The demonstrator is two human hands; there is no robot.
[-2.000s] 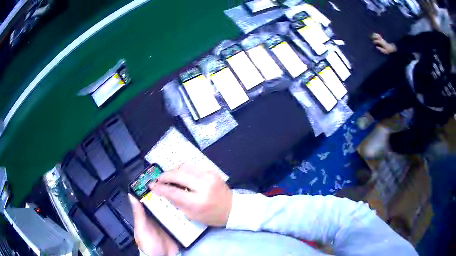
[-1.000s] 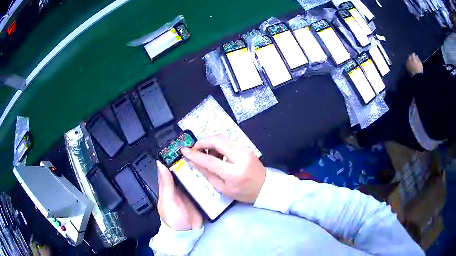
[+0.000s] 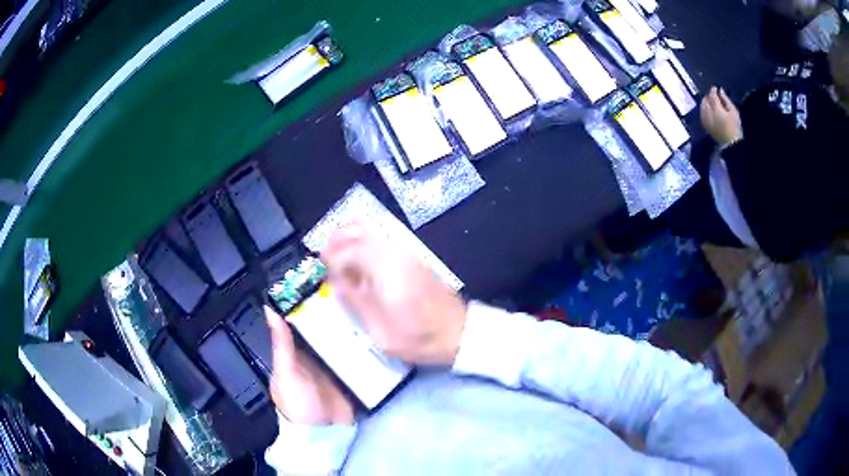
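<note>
An open unit point(image 3: 346, 349) with a white battery face, a yellow band and a green circuit board at its upper end lies in my left hand point(image 3: 303, 376), tilted, near the bench's front edge. My left hand holds it from below and along its left side. My right hand point(image 3: 396, 293) is blurred and is over the unit's right side, beside the board. Its fingertips are smeared, so I cannot tell whether it holds anything. A whitish bubble sleeve point(image 3: 424, 249) lies just behind my right hand.
Dark back covers point(image 3: 216, 244) lie in rows at left, beside a plastic-covered strip point(image 3: 154, 358) and a white machine point(image 3: 93, 390). Open units point(image 3: 416, 125) on bubble bags line the back. One unit point(image 3: 296, 74) is on the green belt point(image 3: 186, 112). A person point(image 3: 791, 158) and cartons point(image 3: 763, 344) are at right.
My right hand has lifted off the circuit board and moved up and is now blurred. My left hand still holds the unit. The bench view has shifted slightly left.
</note>
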